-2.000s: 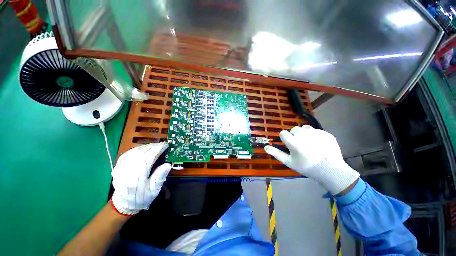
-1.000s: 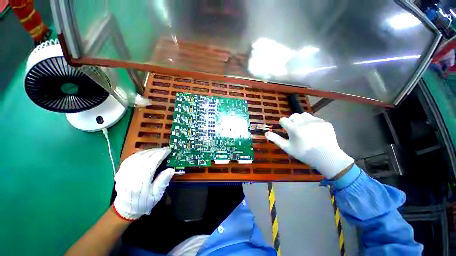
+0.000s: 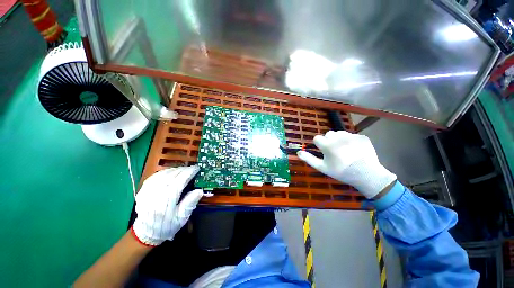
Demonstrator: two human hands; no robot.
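A green circuit board (image 3: 225,149) lies on the orange-brown slotted tray (image 3: 248,201), with a bright glare on its right half and white connectors on its near edge. My left hand (image 3: 166,205), in a white glove with a red cuff edge, holds the board's near left corner between thumb and fingers. My right hand (image 3: 352,163), in a white glove, grips a small hand tool, likely cutters (image 3: 294,149). The tool's dark tip reaches the board's right edge. Its handles are mostly hidden by the glove.
A clear hood (image 3: 236,34) with a brown lower edge hangs tilted over the tray's far side. A white desk fan (image 3: 87,98) stands on the green surface at left. A black elongated object (image 3: 336,120) lies at the tray's right rear. An orange-red duct (image 3: 42,19) is at upper left.
The whole view has shifted slightly, with the scene further right. The tool tip now reaches the board's right edge. My left hand stays at the board's near left corner.
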